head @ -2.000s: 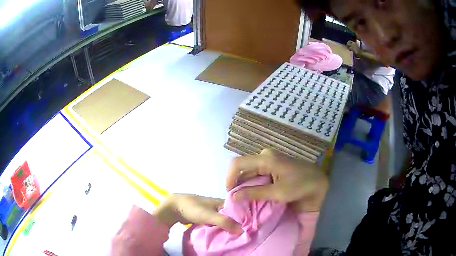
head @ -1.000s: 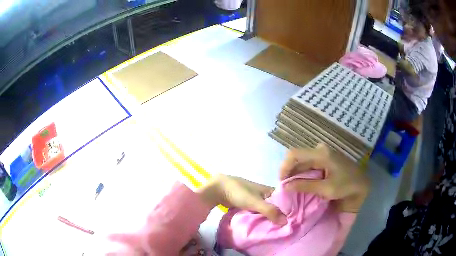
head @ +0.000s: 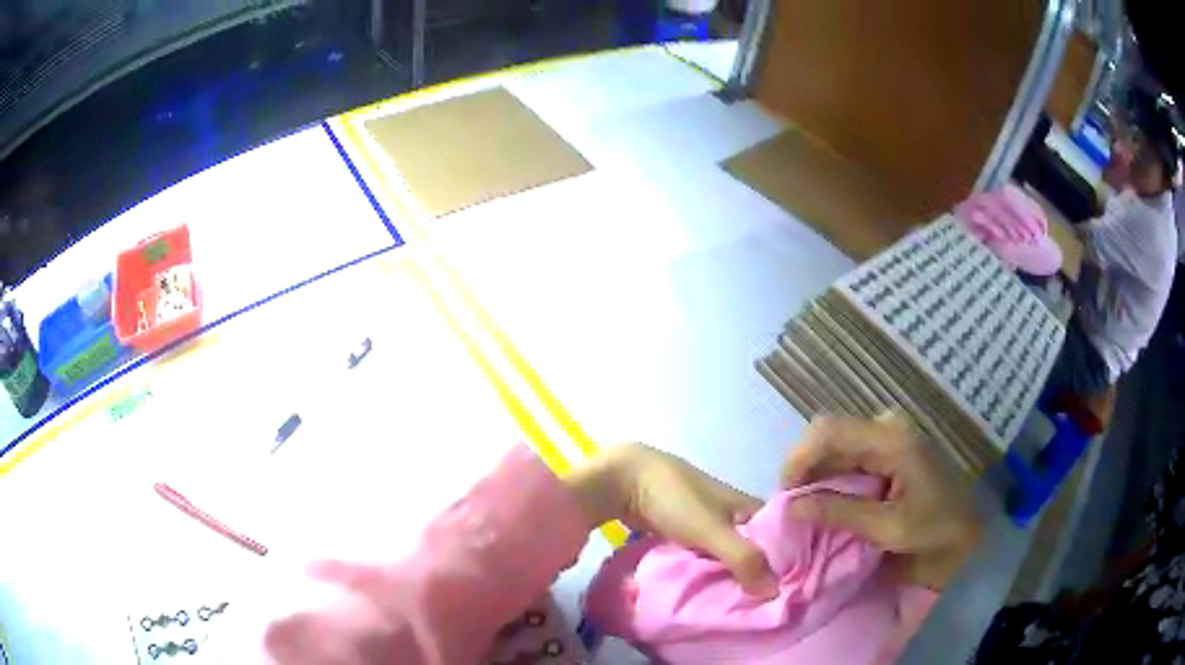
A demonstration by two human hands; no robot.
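Note:
A pink work cap (head: 747,604) of soft gathered cloth is held low in front of me, its lower part cut off by the frame's edge. My left hand (head: 682,513) has its thumb and fingers on the gathered cloth from the left. My right hand (head: 890,494) pinches a fold of the cap from the right. A parts tray (head: 176,634) lies at the bottom left, partly hidden under my left sleeve and cut off by the frame. A few dumbbell-shaped cutouts with round parts show in it.
A tray stack (head: 962,331) stands at the right edge of the bench. Brown cardboard sheets (head: 478,150) lie farther back. A red bin (head: 159,292), a blue bin (head: 81,340) and a pen holder (head: 18,357) stand left. A red pen (head: 211,520) lies loose. A seated person (head: 1131,266) is beyond the stack.
The view has swung left, so the bench things sit farther right and more of the left side shows. The near person's face has left the view. Both hands still hold the cap.

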